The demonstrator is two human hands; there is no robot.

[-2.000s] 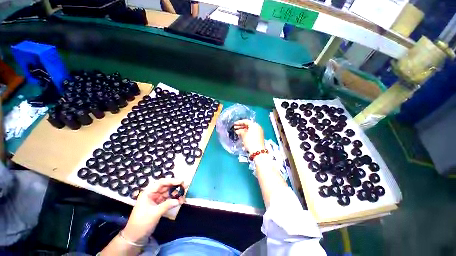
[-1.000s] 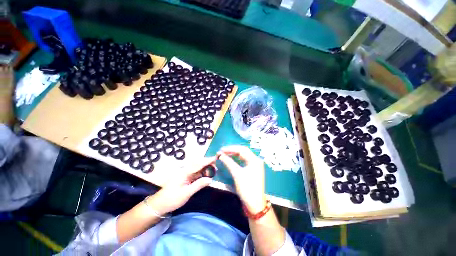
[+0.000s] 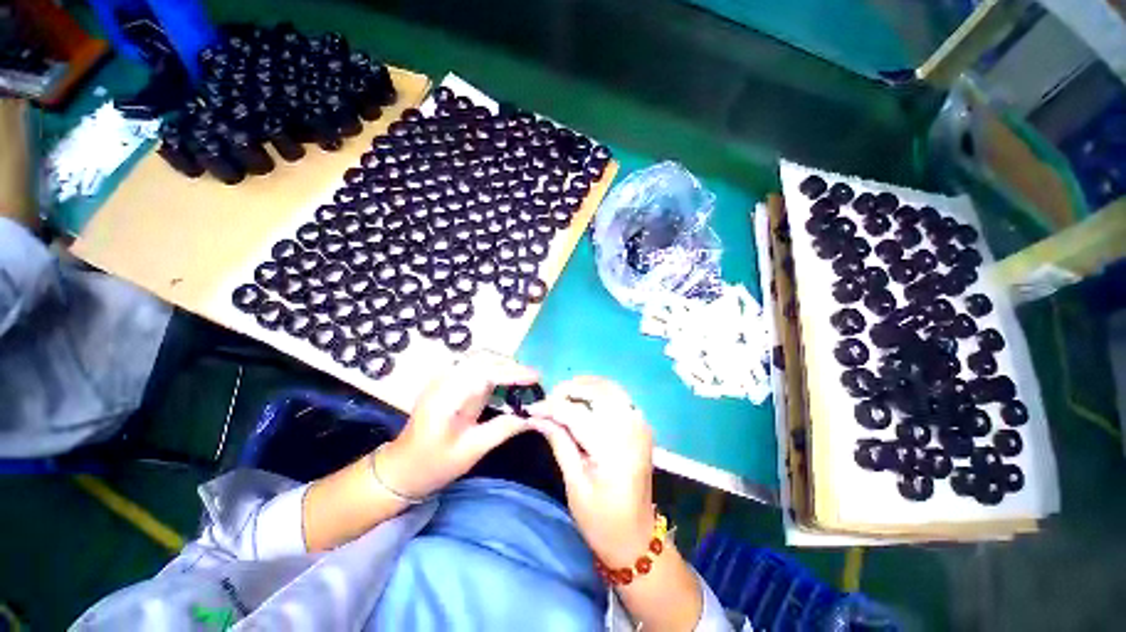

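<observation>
My left hand [image 3: 459, 422] holds a black ring [image 3: 516, 398] between thumb and fingers, above the bench's front edge. My right hand [image 3: 599, 438] meets it there, its thumb and fingertips pinched together at the ring; whether they hold a small piece is too small to tell. A white-lined board of black rings [image 3: 420, 222] lies to the left, in dense rows. A clear plastic bag [image 3: 661, 235] with small black bits lies mid-bench, beside a pile of white strips [image 3: 716, 346]. More black rings [image 3: 920, 358] lie loosely, partly heaped, on the white-topped stack at right.
Tall black parts [image 3: 278, 99] cluster on a brown board [image 3: 173, 235] at far left, near a blue fixture [image 3: 173, 31] and white slips [image 3: 99, 151]. Another person's grey sleeve [image 3: 74, 340] is at the left edge. Blue crates [image 3: 315, 432] are below the bench.
My right hand has come from the plastic bag to my left hand, and both now touch at the ring. The camera view has shifted, so the bench sits higher in the picture.
</observation>
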